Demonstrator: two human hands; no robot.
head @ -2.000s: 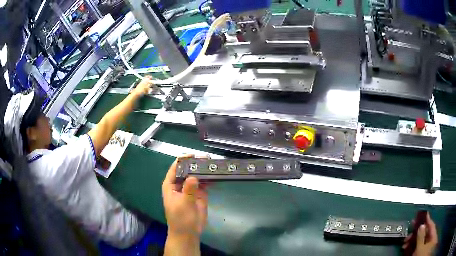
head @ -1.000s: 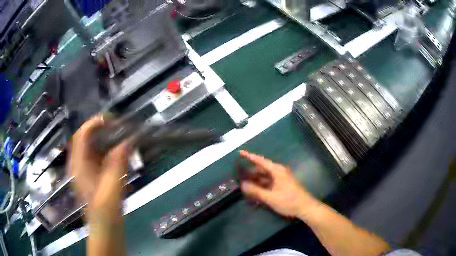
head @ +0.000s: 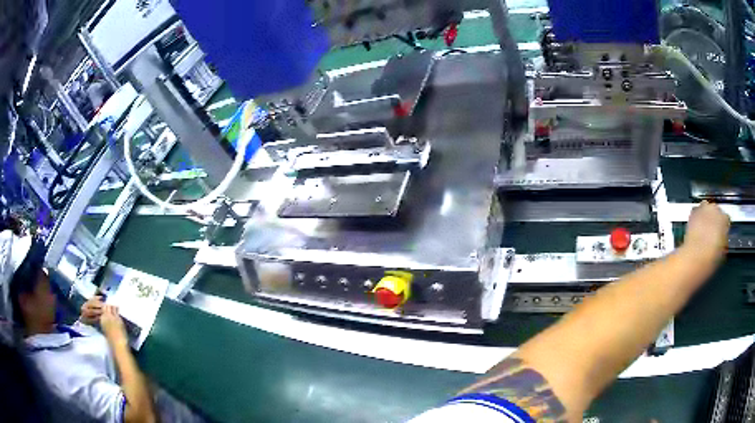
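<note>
My left hand [head: 708, 230] is at the far right, reached out over the conveyor beyond the white rail, its tattooed forearm crossing from bottom centre. Its fingers look curled, but whether they grip anything cannot be told. A slim bar module [head: 739, 241] shows just right of the hand, partly cut by the frame edge. Another bar module [head: 546, 300] lies on the conveyor, below the silver bracket. My right hand is not in view. The brown block is not visible.
The silver machine [head: 372, 240] with a red emergency stop [head: 391, 291] stands ahead. A switch box [head: 592, 252] is near my forearm. Stacked bars [head: 733, 395] show at the lower right edge. A seated person [head: 70, 376] is at left by a paper sheet [head: 141, 299].
The view has swung right, then back left. The bar seen in my left hand is no longer clearly visible there. My left arm now reaches far right; my right hand has left the picture.
</note>
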